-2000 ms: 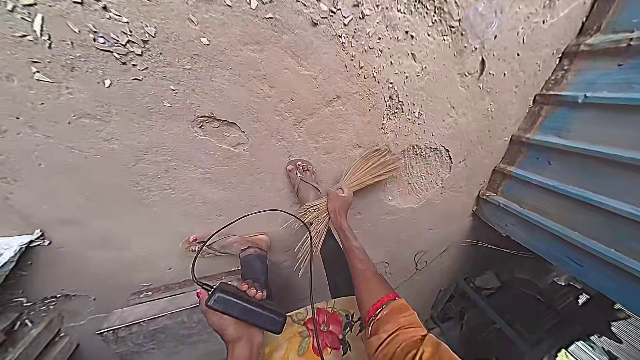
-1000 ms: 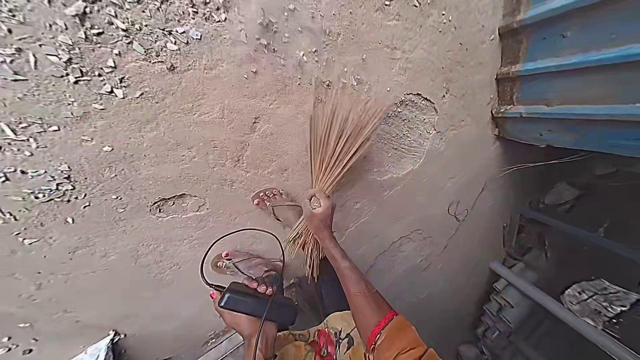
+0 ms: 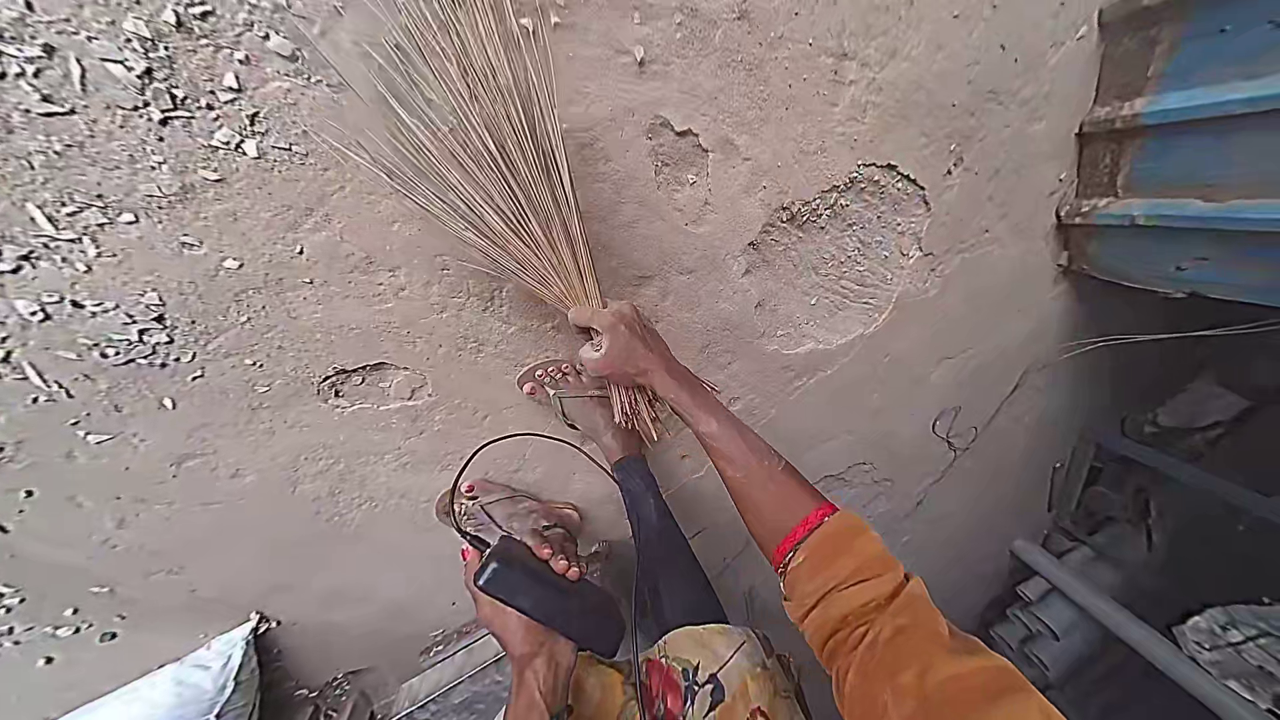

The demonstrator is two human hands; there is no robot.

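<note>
My right hand (image 3: pixel 622 345) is closed around the bound end of a stick broom (image 3: pixel 500 160), just above my sandalled right foot. The bristles fan out toward the top of the view, over the dusty ground; short stick ends show below my fist. At the lower middle, my left hand (image 3: pixel 525 625) holds a black oblong device (image 3: pixel 550 597) with a black cable (image 3: pixel 530 435) plugged into its end. The cable loops over my left foot and runs down across my patterned garment. Whether the bristle tips touch the ground cannot be told.
Stone chips and debris (image 3: pixel 130 335) lie scattered at the left. A blue corrugated metal sheet (image 3: pixel 1200 160) stands at the upper right, with pipes (image 3: pixel 1130 625) below it. A shallow broken hollow (image 3: pixel 845 255) marks the ground. A white sack (image 3: pixel 180 685) lies at the lower left.
The broom's bristles have swung from the upper right to the upper left, with my right hand still around it. My left hand still holds the black device. The view has shifted.
</note>
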